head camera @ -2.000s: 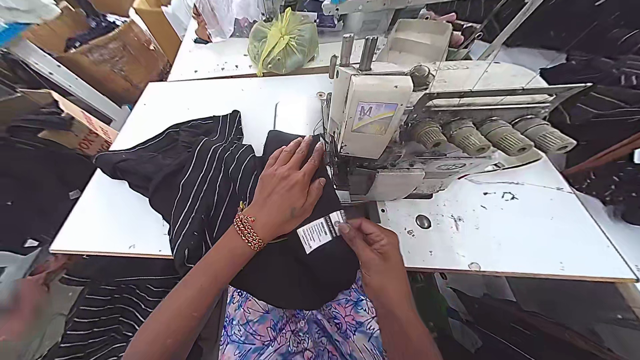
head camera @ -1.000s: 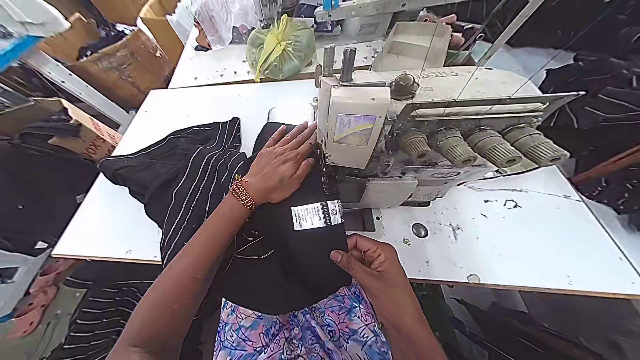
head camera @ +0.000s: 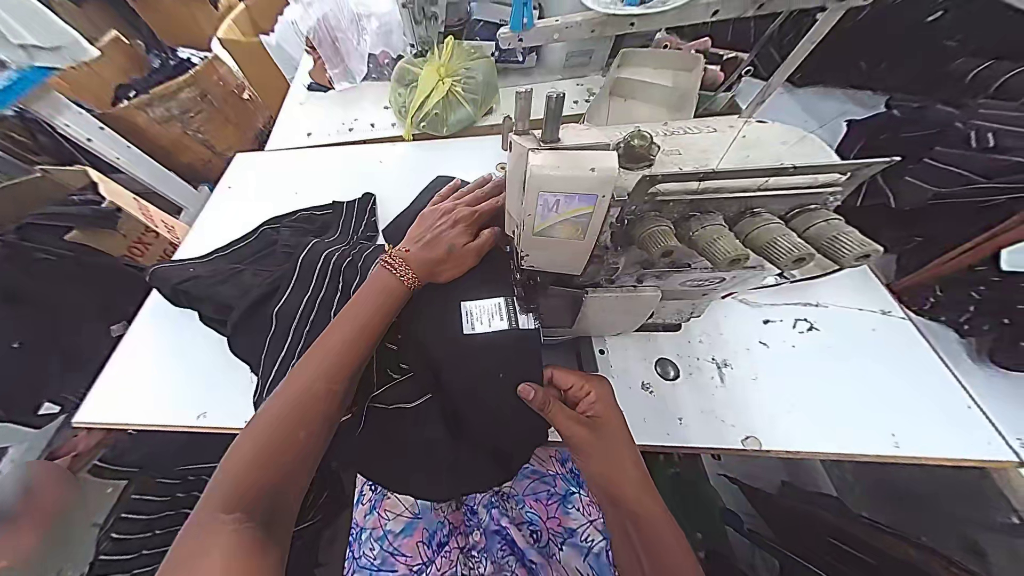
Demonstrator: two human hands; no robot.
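A black garment with thin white stripes (head camera: 312,280) lies on the white table beside an overlock sewing machine (head camera: 560,208). My left hand (head camera: 456,232) rests flat on its plain black part, fingertips close to the machine head; a beaded bracelet circles the wrist. My right hand (head camera: 578,400) pinches the fabric's right edge between thumb and fingers, just in front of the machine. A white care label (head camera: 490,315) bearing writing lies on the black fabric, its right end at the needle area. The presser foot and needle are mostly hidden.
Tension dials (head camera: 720,240) line the machine's front. Behind stand a tied yellow-green plastic bag (head camera: 445,88) and a grey plastic tray (head camera: 646,84). Cardboard boxes (head camera: 180,112) are at the left. More dark striped fabric (head camera: 952,168) is piled at the right.
My right hand has let go of the label and now holds the fabric edge below it. The label, tilted in my fingers two seconds ago, lies flat against the fabric at the machine.
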